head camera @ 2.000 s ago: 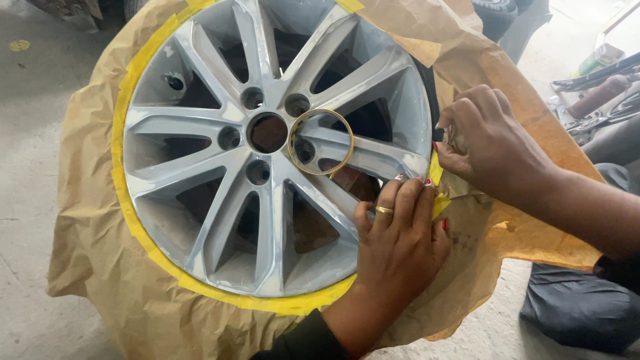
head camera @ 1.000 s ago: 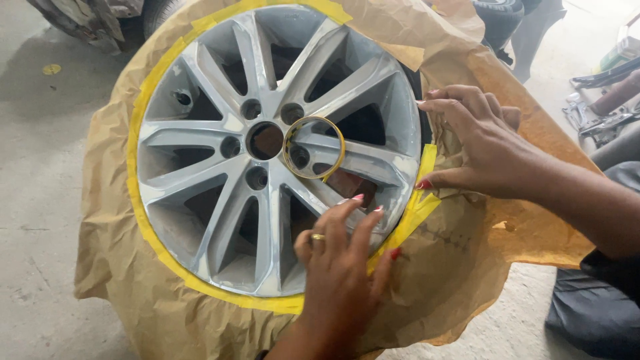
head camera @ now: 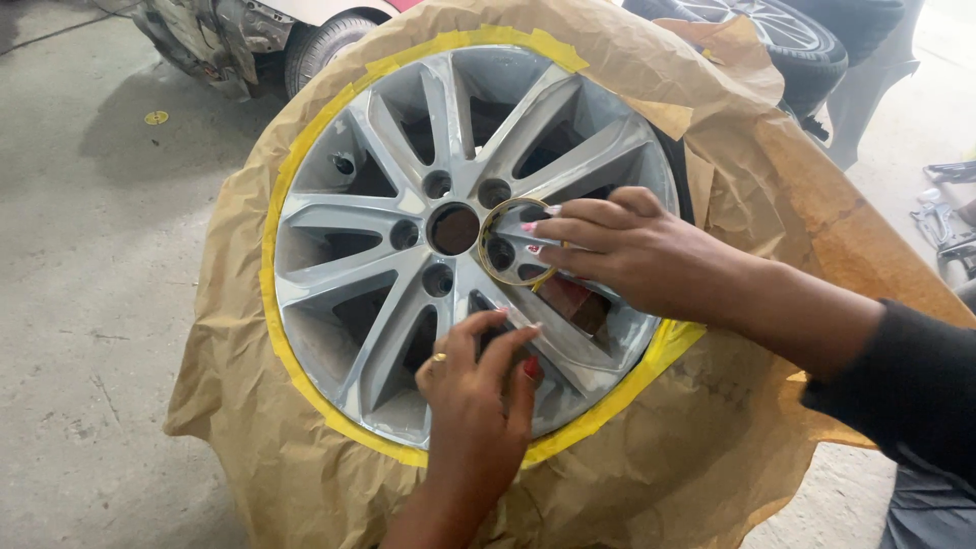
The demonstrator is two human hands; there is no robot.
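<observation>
A grey multi-spoke alloy wheel (head camera: 381, 282) lies face up, with patches of lighter filler or primer on its spokes. Brown masking paper (head camera: 252, 381) surrounds it, held along much of the rim by yellow masking tape (head camera: 301, 389). A thin roll of tape (head camera: 496, 273) rests over the spokes right of the centre hole. At its right edge my right hand (head camera: 618, 244) reaches with fingers spread; whether they grip it is unclear. My left hand (head camera: 480, 389) hovers over the lower spokes, fingers apart, holding nothing. Part of the black tyre (head camera: 675, 175) shows at the upper right rim.
A car's tyre (head camera: 328, 47) and torn body parts (head camera: 221, 46) stand at the back left. Other wheels with tyres (head camera: 801, 53) are at the back right. Metal parts (head camera: 942, 229) lie at the far right. A small yellow disc (head camera: 156, 117) is on the concrete floor.
My right hand has moved from the taped right rim to the tape roll. My left hand has come off the lower right rim and lifted away. The tape roll stays over the same spokes.
</observation>
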